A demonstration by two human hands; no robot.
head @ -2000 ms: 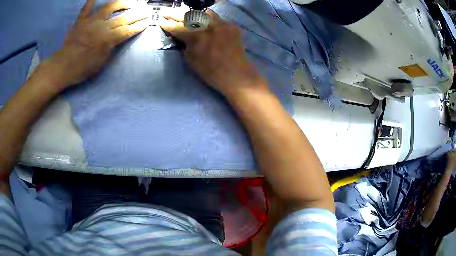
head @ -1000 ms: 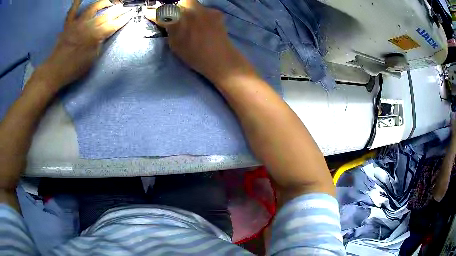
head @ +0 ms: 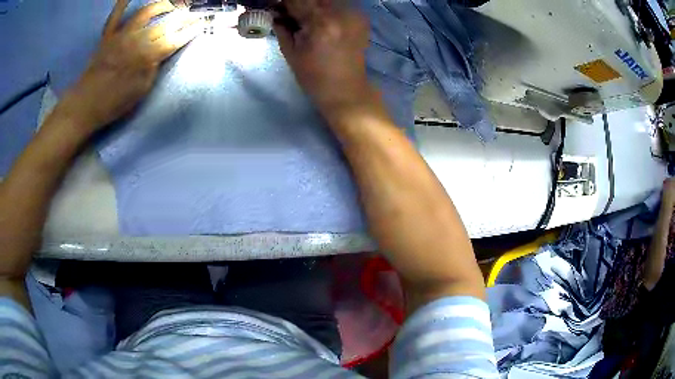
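A light blue garment panel (head: pixel 237 185) lies flat over the machine table and reaches its front edge. My left hand (head: pixel 137 63) rests spread on the cloth, left of the needle area, fingertips near the bright light. The presser foot (head: pixel 213 7) is at the top edge, partly cut off and washed out. A ridged knob (head: pixel 255 23) sits just right of it. My right hand (head: pixel 326 48) is right of the knob, fingers curled and blurred at the top edge; dark snips (head: pixel 287 24) seem to show at its fingers.
Bunched narrow blue strips (head: pixel 451 66) hang right of my right hand. The white JACK machine head (head: pixel 570 44) fills the upper right. A yellow rim (head: pixel 518 255) and crumpled cloth pile (head: pixel 548 303) are lower right, beside another person's arm (head: pixel 657 237). A red-rimmed basket (head: pixel 370 326) is below the table.
My right hand has moved right, away from the needle area, and up. My left hand stays on the cloth. The view has shifted slightly.
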